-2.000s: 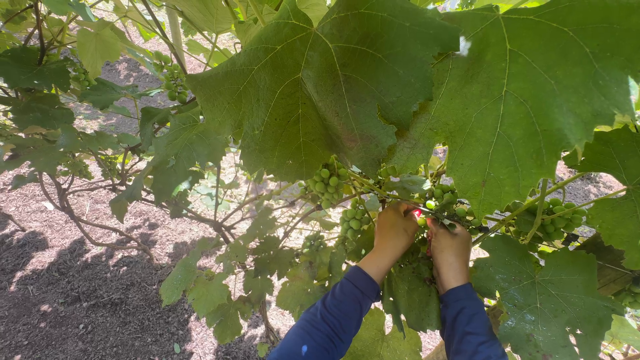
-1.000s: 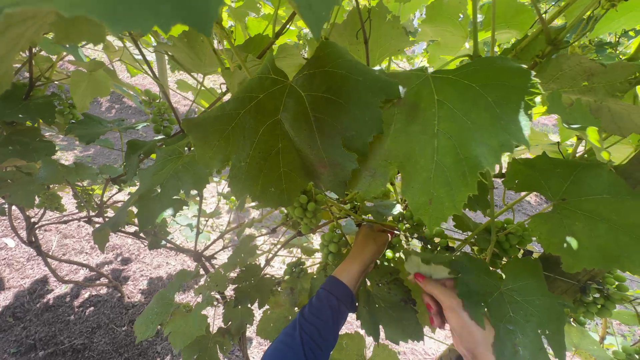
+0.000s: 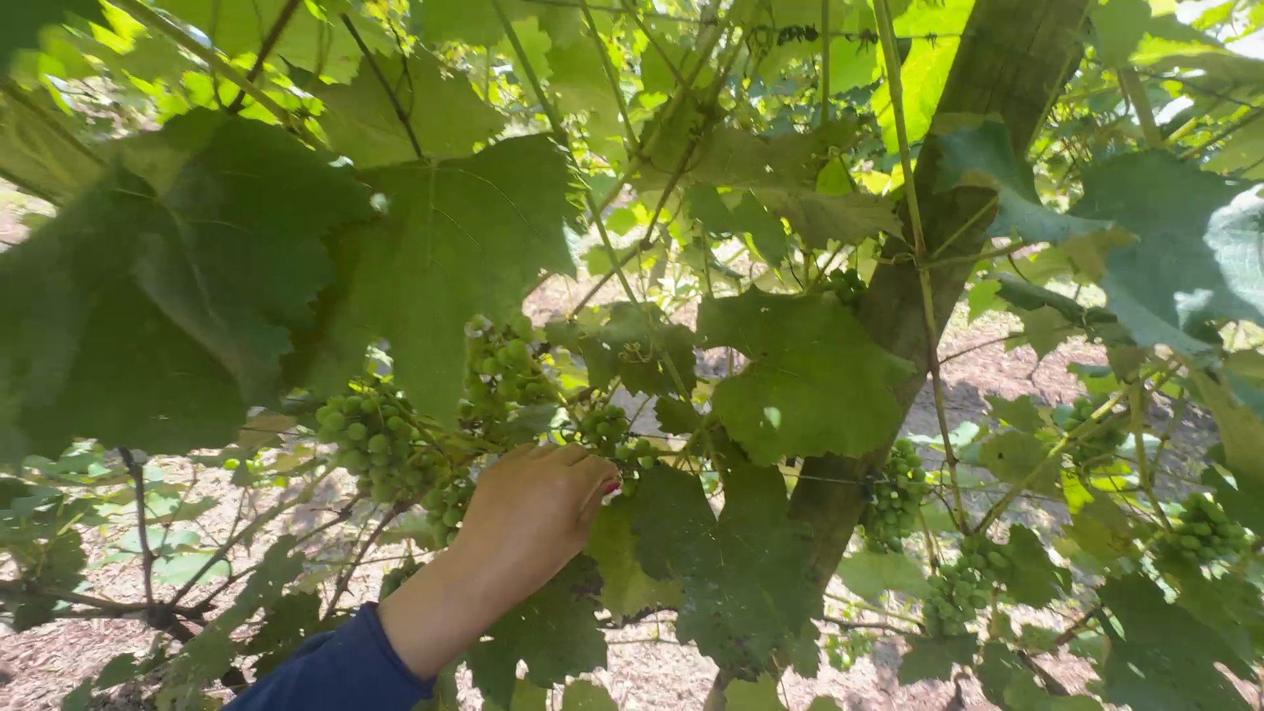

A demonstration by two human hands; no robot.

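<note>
My left hand (image 3: 538,504), in a dark blue sleeve, reaches up from the lower left among the grapevine leaves. Its back faces me, and a red thumbnail shows at its right edge. The fingers are curled and mostly hidden, so what they hold cannot be told. Just left of the hand hangs a bunch of small green grapes (image 3: 370,439); a second bunch (image 3: 509,370) is above it. A few green grapes (image 3: 607,427) show beyond the knuckles. A broad grape leaf (image 3: 726,553) hangs to the hand's right. My right hand is out of view.
A leaning wooden post (image 3: 918,267) crosses the right side, with a thin wire (image 3: 681,18) near the top. Large leaves (image 3: 188,286) hang close at the left. More grape bunches (image 3: 894,494) hang at the right. Mulched ground (image 3: 89,642) shows below bare stems.
The view has swung to the right, bringing the wooden post in. My right hand, which was beside the leaves near my left hand, has gone out of view.
</note>
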